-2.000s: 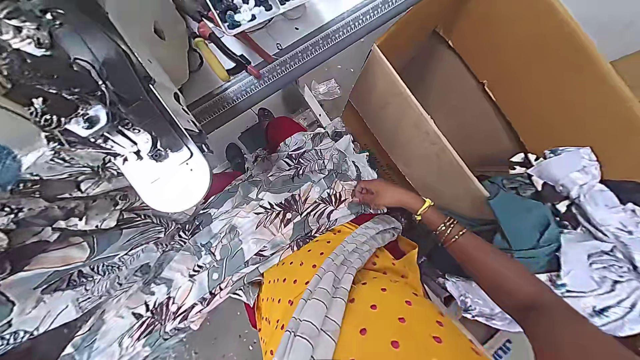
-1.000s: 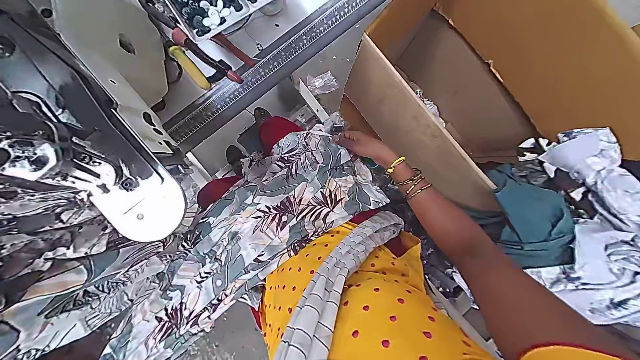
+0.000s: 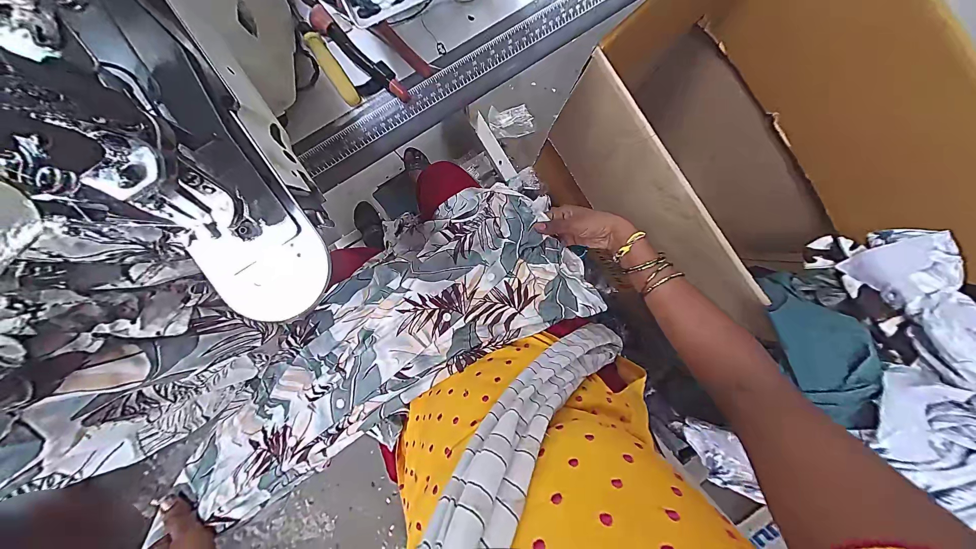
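A floral, leaf-printed fabric [image 3: 450, 297] lies across my lap and runs left under the rounded white end of a sewing machine [image 3: 267, 267]. My right hand [image 3: 583, 227], with gold bangles at the wrist, pinches the fabric's upper right edge between thumb and fingers. At the bottom left, my left hand [image 3: 183, 518] is partly in view, its fingertips on the fabric's lower left edge. More of the printed fabric spreads beneath the machine head, where its folds are partly hidden.
An open cardboard box [image 3: 648, 160] stands at the right, beside teal cloth [image 3: 823, 351] and crumpled printed cloth [image 3: 923, 305]. A metal ruler [image 3: 457, 76] runs along the table edge. Yellow-handled [image 3: 333, 69] and red-handled tools [image 3: 404, 47] lie beyond it.
My left hand has come into view at the bottom left, at the fabric's edge. My right hand has moved up along the fabric since the oldest frame.
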